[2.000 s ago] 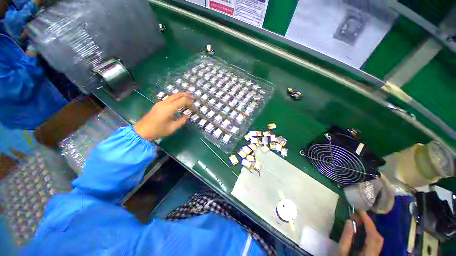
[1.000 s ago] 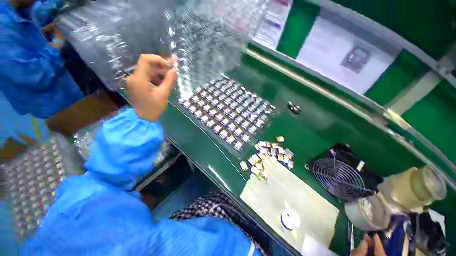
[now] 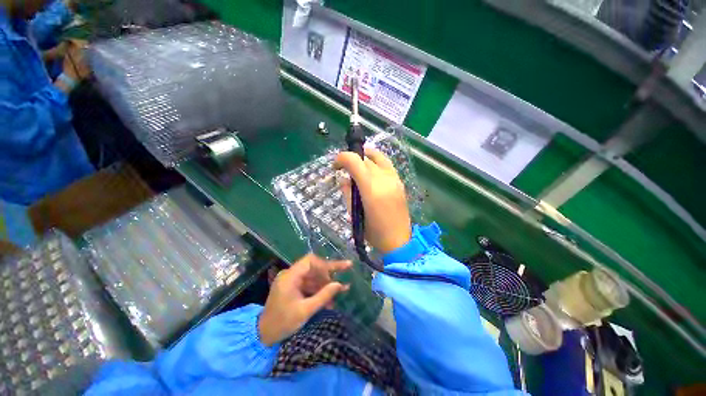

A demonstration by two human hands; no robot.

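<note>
My right hand holds the soldering iron upright, its metal tip up, above the blister tray. Its black cable runs down over my sleeve. The clear blister tray with rows of silver parts lies on the bench, partly hidden by my right hand. Clear plastic shows around its edges and near my left fingertips; its exact shape is hard to tell. My left hand is in front of the tray's near edge, fingers apart, with nothing visible in it. The pale work plate is mostly hidden by my right sleeve.
Stacked clear trays and a silver roll are at the back left. More trays lie lower left. A fume fan, cream tub, cream container and blue box are at right. A person in blue is far left.
My right hand has come from the far right to above the tray with the soldering iron. My left hand has moved down and right from the raised clear plastic. The view has shifted.
</note>
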